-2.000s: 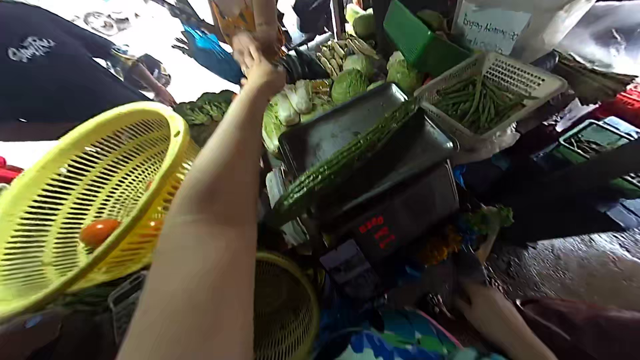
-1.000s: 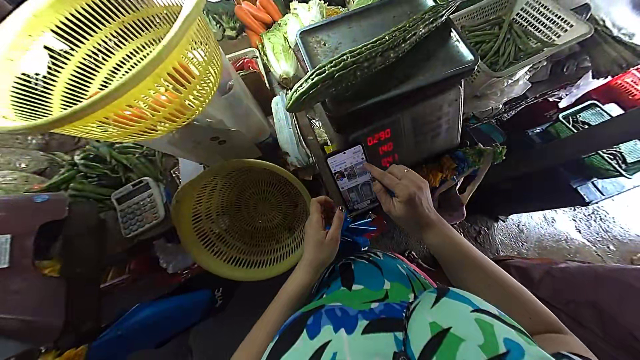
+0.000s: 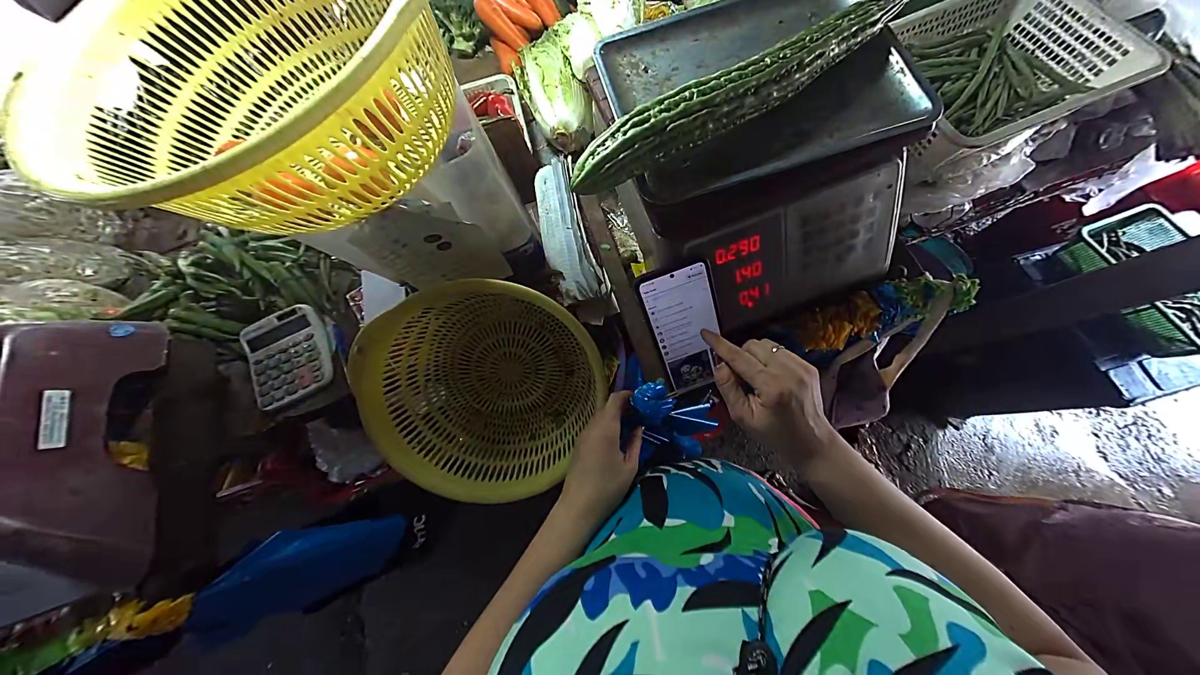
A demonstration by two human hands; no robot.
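My right hand (image 3: pixel 773 389) has its index fingertip at the lit screen of a smartphone (image 3: pixel 680 323), which leans upright beside the scale. My left hand (image 3: pixel 605 455) is just below the phone, thumb and finger at a blue plastic ribbon bow (image 3: pixel 656 403); whether it grips the bow is unclear. To the right of the phone stands a digital scale (image 3: pixel 834 234) with red lit digits. Across its metal tray (image 3: pixel 647 70) lies a long bitter gourd (image 3: pixel 722 103).
A yellow plastic basket (image 3: pixel 412 56) with tomatoes stands upper left. An olive-yellow basket (image 3: pixel 478 375) is beside my left hand, a calculator (image 3: pixel 286 356) left of it. Green beans (image 3: pixel 984 80) lie in a white crate (image 3: pixel 1092 42); romaine lettuce (image 3: pixel 553 89) is behind the scale.
Two seconds ago an arm reached forward past the yellow basket; one second ago both hands were at the phone. The phone's screen shows a different page now. The view has tilted down.
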